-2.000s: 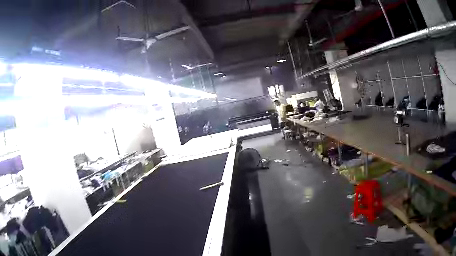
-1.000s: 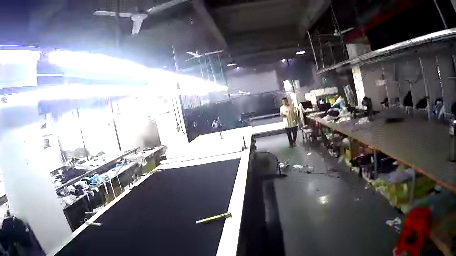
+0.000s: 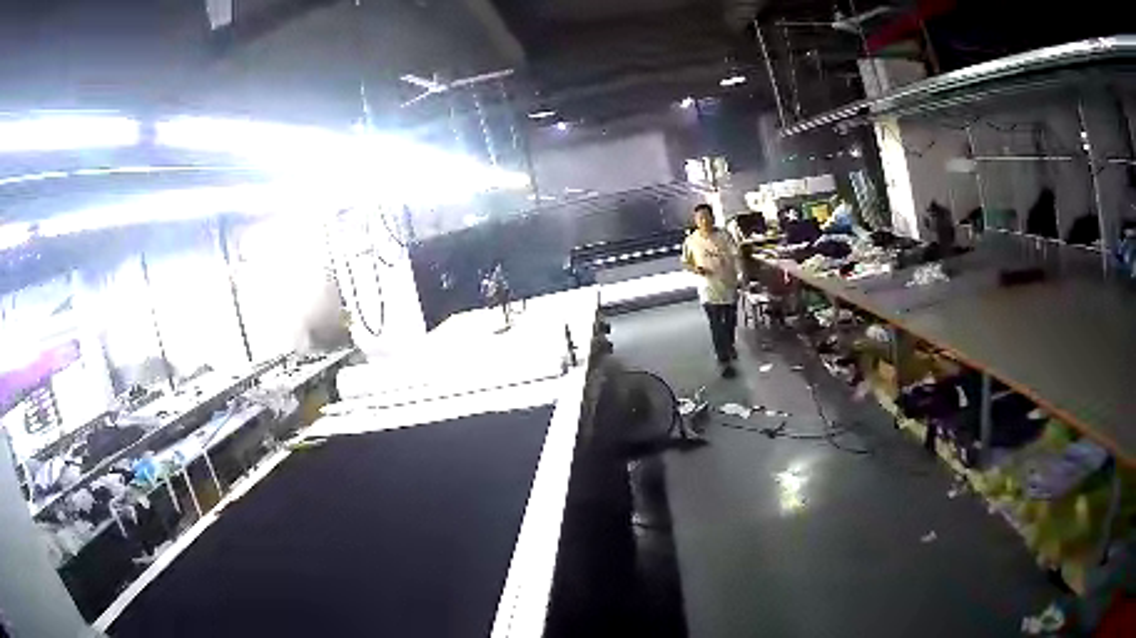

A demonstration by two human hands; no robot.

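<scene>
Black fabric lies flat on the long white-topped cutting table, running from the bottom edge of the view to a straight crosswise end. A white border shows along both long sides. A small pale yellow stick lies at the fabric's far left corner. White sheets or boards lie across the table just beyond the fabric's end. Neither my left hand nor my right hand is in view.
A person stands in the aisle ahead. A floor fan stands beside the table, with a cable and scraps on the grey floor. A long bench runs along the right; piled side benches run along the left.
The view has shifted forward along the table. The yellow stick on the fabric's right side and most of the red stool have left the picture. The person in the aisle appears nearer.
</scene>
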